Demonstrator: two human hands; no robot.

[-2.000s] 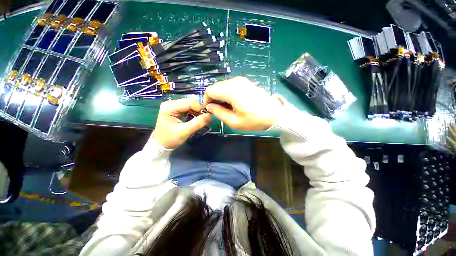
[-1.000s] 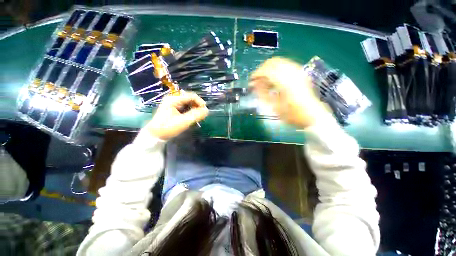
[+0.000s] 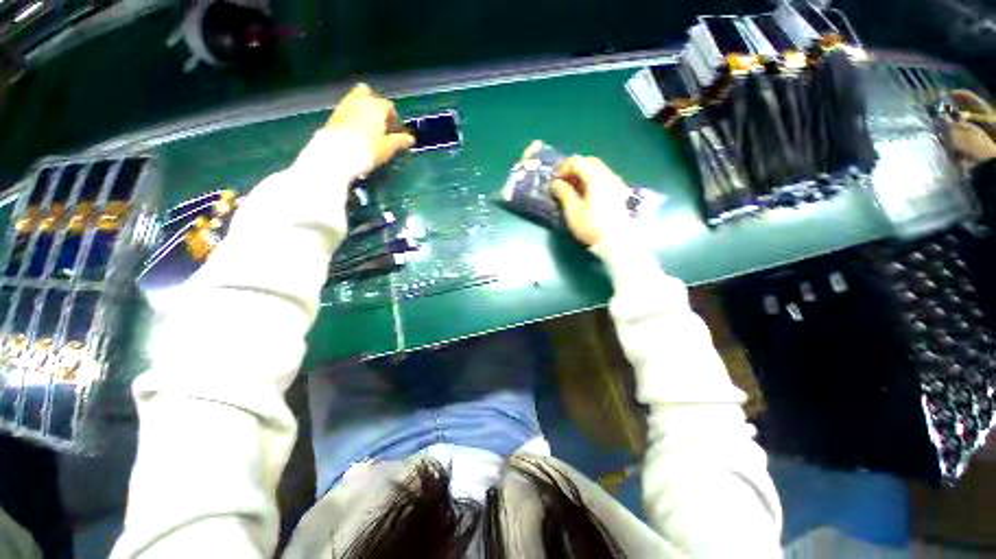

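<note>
My left hand (image 3: 369, 133) is at the left end of a single dark display module (image 3: 437, 131) near the back of the green bench; its fingers cover the amber tail and pinch that end. My right hand (image 3: 588, 199) has its fingers closed on the shiny bag of cables (image 3: 532, 186); whether it also pinches a cable cannot be told. The fanned pile of cabled display modules (image 3: 180, 238) lies left, partly hidden by my left sleeve. Its black cables (image 3: 366, 257) show right of the sleeve.
A clear blister tray full of screens (image 3: 60, 278) lies at far left. A nearly invisible clear tray (image 3: 459, 224) lies in front. Finished bundles (image 3: 765, 131) stand at the right. Another person's hand (image 3: 967, 137) is at the right edge. A black dotted crate (image 3: 950, 339) is below right.
The view has turned right. My left hand has moved from the pile's front edge to the single display module at the back. My right hand has moved right onto the bag of cables.
</note>
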